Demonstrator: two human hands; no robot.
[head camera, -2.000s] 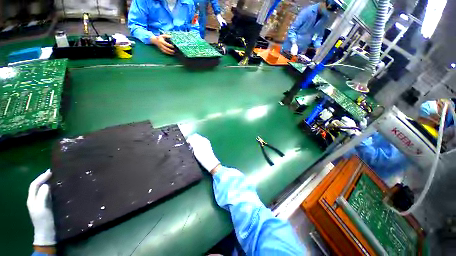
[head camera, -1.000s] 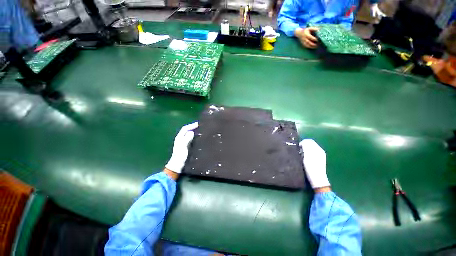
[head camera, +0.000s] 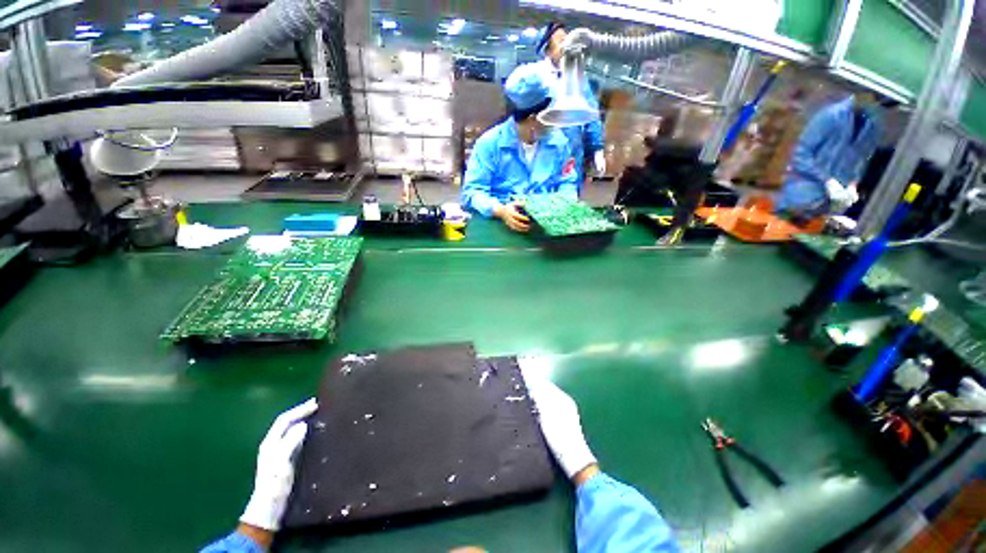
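Note:
A thick dark foam pad (head camera: 422, 437) with a notched far right corner and white specks lies on the green bench mat in front of me. My left hand (head camera: 280, 459), in a white glove, is against the pad's left edge. My right hand (head camera: 558, 419), also in a white glove, is against its right edge. The fingers of both hands are partly hidden at the edges. Both hands have the pad between them, and it lies flat.
A green circuit board (head camera: 270, 290) lies beyond the pad at the left. Open cutters (head camera: 740, 459) lie to the right. A person across the bench holds another board (head camera: 562, 215). A black tool tray (head camera: 402, 221) is at the far edge, another tray (head camera: 908, 402) at right.
The camera view has swung left, then lifted and turned back right. Both hands stay at the pad's edges, and the pad shows no clear move on the bench.

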